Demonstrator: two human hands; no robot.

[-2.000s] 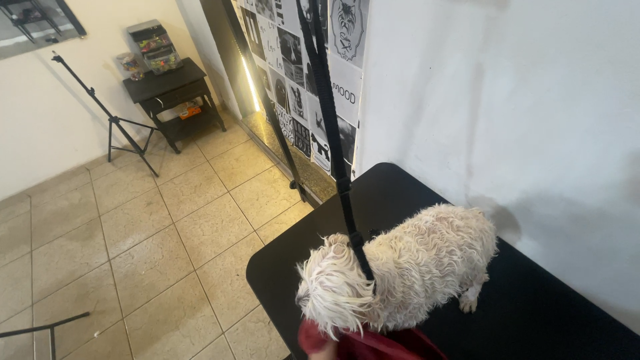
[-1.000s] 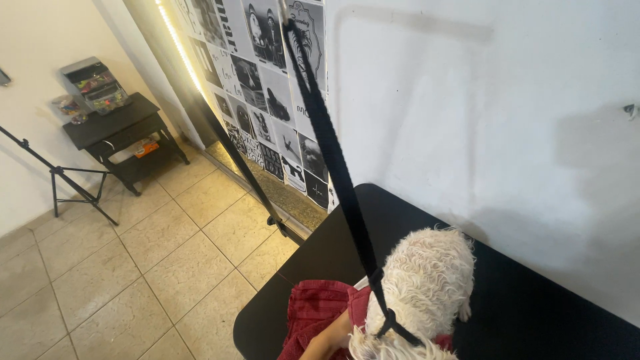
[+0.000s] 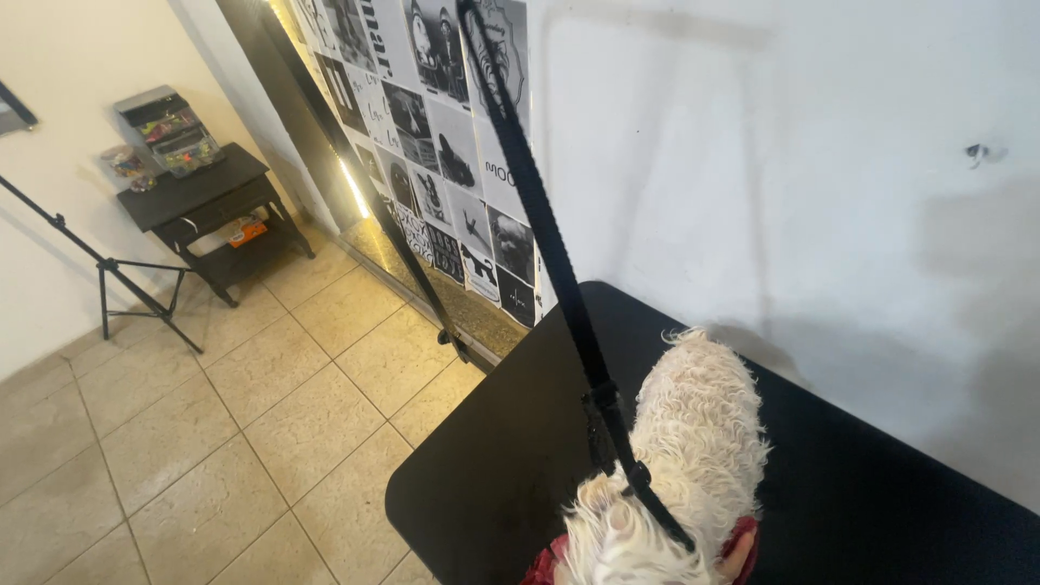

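A small dog with curly white fur [image 3: 699, 422] stands on the black grooming table [image 3: 487, 487], its head low in the view and its rump toward the wall. A black grooming strap [image 3: 561, 268] hangs from above and loops around its neck. On the right side of the dog, the fingers of my right hand [image 3: 736, 559] hold a red towel [image 3: 749, 532] against the fur. More red cloth shows on the left side of its head. There, only a sliver of my left hand [image 3: 560, 574] shows at the bottom edge, its grip hidden.
A white wall runs along the table's far side. Black-and-white posters [image 3: 455, 154] hang beyond the far corner. Across the tiled floor [image 3: 284, 439] are a black side table [image 3: 203, 195] bearing clear plastic bins [image 3: 171, 134] and a black tripod stand [image 3: 122, 280].
The dog has turned from side-on until its head points toward me. The red towel, bunched left of the dog one second ago, now shows on both sides of it.
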